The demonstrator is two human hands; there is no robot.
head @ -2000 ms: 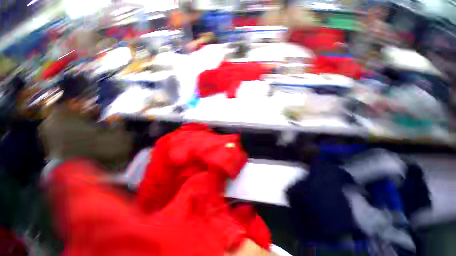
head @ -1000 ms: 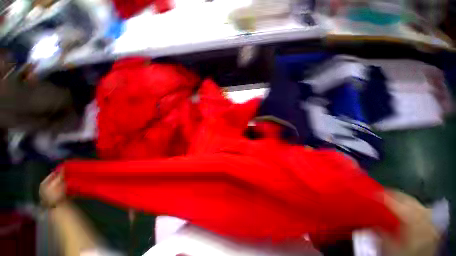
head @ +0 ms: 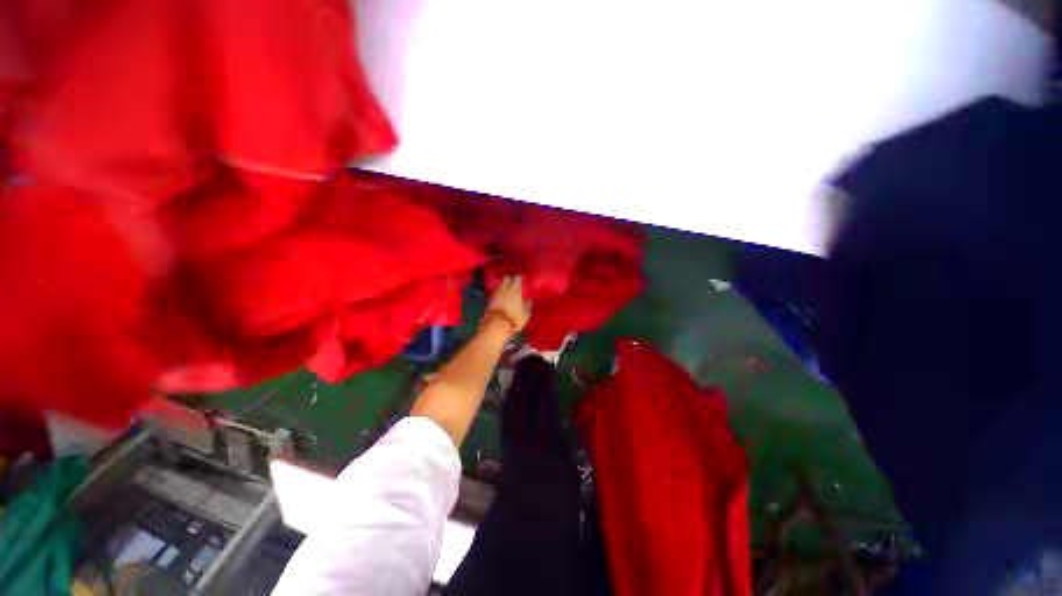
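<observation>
My left hand (head: pixel 509 305), at the end of a white sleeve, reaches in under the bench. Its fingers are at the edge of a red garment piece (head: pixel 582 279) low near the floor; whether they grip it is hard to tell. A large heap of red garment pieces (head: pixel 233 256) hangs at the left, over the bench side. Another red piece (head: pixel 664 466) hangs or lies beside my dark-clothed leg, its lower part cut off by the picture's edge. My right hand is not in view.
The white bench (head: pixel 652 105) spans the top. Dark navy cloth (head: pixel 955 349) hangs at the right. Green floor (head: pixel 792 431) shows between. A grey metal-framed object (head: pixel 186 501) and green cloth (head: pixel 41 524) are at lower left.
The view has tipped down and come closer to the bench. The red piece stretched between both hands is no longer held out. My left hand has moved under the bench; my right hand has left view.
</observation>
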